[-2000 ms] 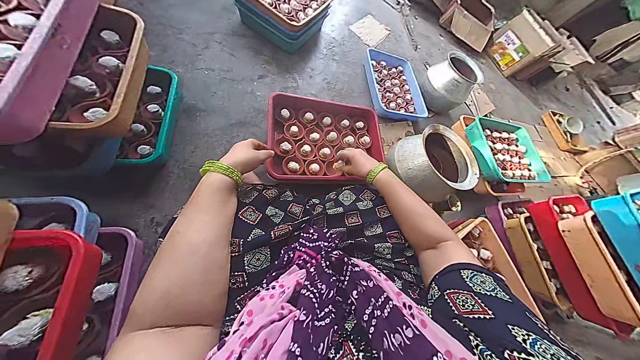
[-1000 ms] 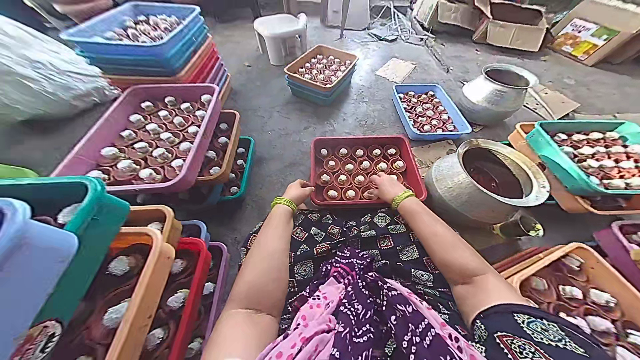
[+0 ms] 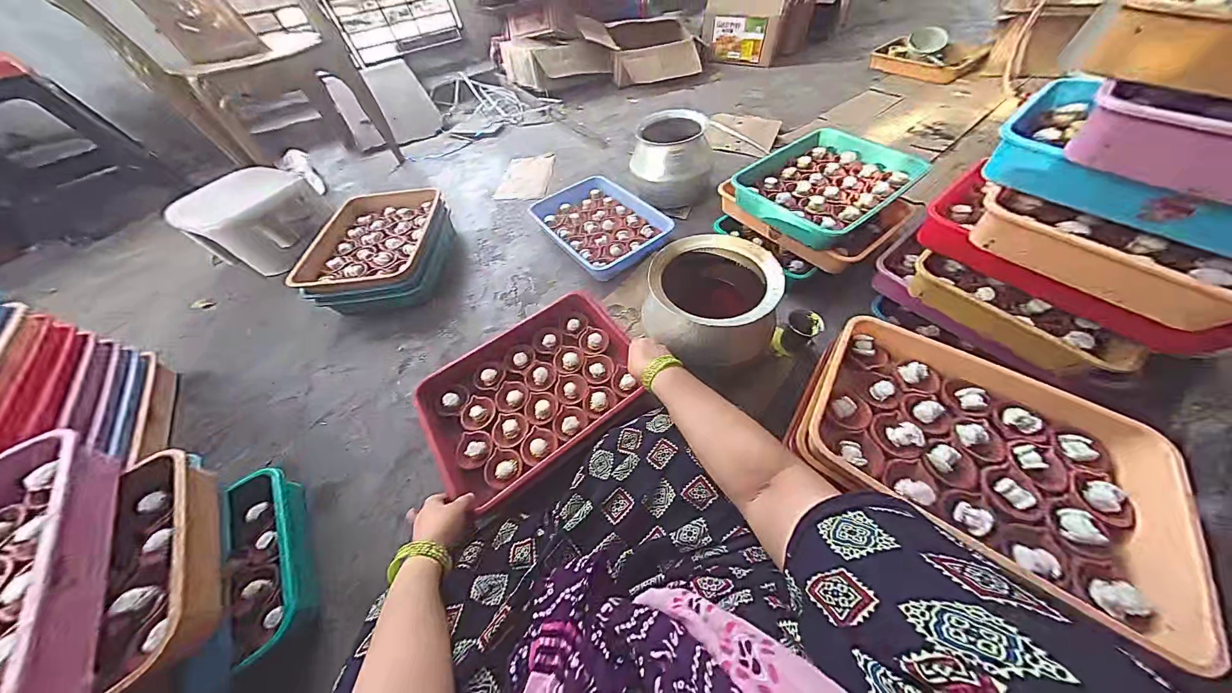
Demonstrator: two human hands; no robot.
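Observation:
My left hand [image 3: 443, 521] grips the near left corner of a red plastic tray [image 3: 435, 423], with a bangle at the wrist. At the tray's right end my right hand [image 3: 647, 358] holds the rim, its fingers partly hidden. The tray lies tilted across the view before my lap, its right end farther off. Inside stand rows of small round reddish-brown cups [image 3: 513, 428], each with a white lump on top. Just beyond my right hand is a metal pot [image 3: 714, 332] with dark liquid.
A blue tray [image 3: 616, 267] and a second metal pot [image 3: 671, 164] stand beyond. An orange tray [image 3: 1169, 568] of filled cups is at right, below stacked trays [image 3: 1097, 294]. A tan tray [image 3: 313, 269] on a stack and a white stool [image 3: 245, 212] are farther left.
The red tray has turned from level to slanting, its right end away from me. My right hand has gone from the near edge to the right end. The view has swung right.

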